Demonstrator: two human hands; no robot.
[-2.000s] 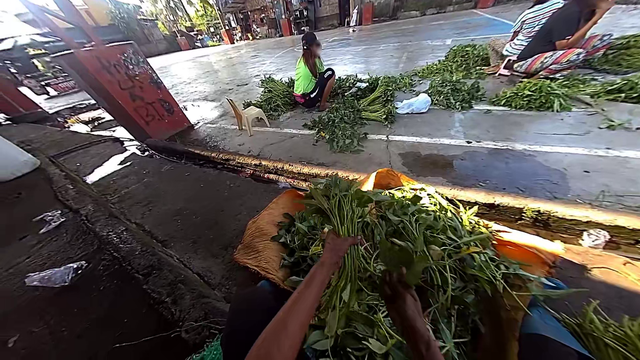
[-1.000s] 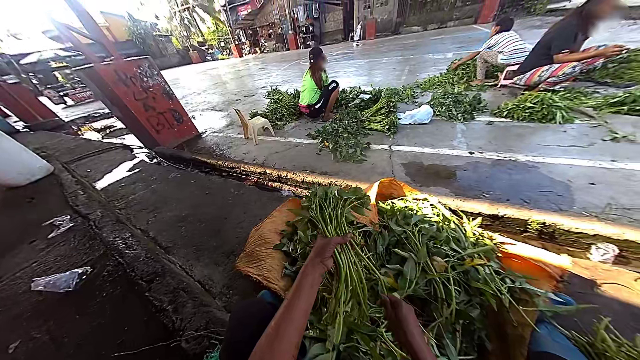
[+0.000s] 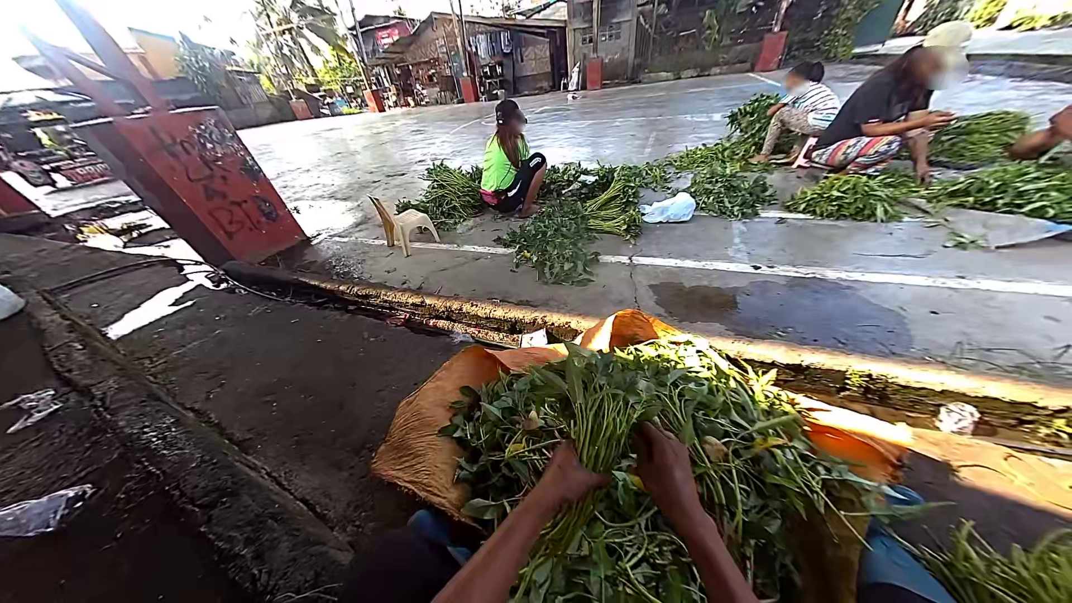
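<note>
A bunch of long-stemmed leafy greens point(image 3: 599, 427) stands out from the heap in front of me. Around its stems on the left side, my left hand point(image 3: 569, 476) is closed. My right hand point(image 3: 664, 456) is against the right side of the same bunch, its fingers partly hidden by leaves, so its hold is unclear. Both hands are over a large heap of loose greens point(image 3: 754, 452), which lies on an opened orange woven sack point(image 3: 419, 440) between my knees. A few yellowed leaves show among the green ones.
A concrete gutter point(image 3: 502, 322) runs beyond the sack. Across it, people sit or squat among piles of greens point(image 3: 553, 239), near a small plastic chair point(image 3: 404, 224) and a pale plastic bag point(image 3: 670, 208). Clear plastic litter point(image 3: 46, 509) lies at left; more greens point(image 3: 997, 569) are at lower right.
My right hand has moved from the heap on the right to the bunch beside my left hand. My left hand stays at the bunch.
</note>
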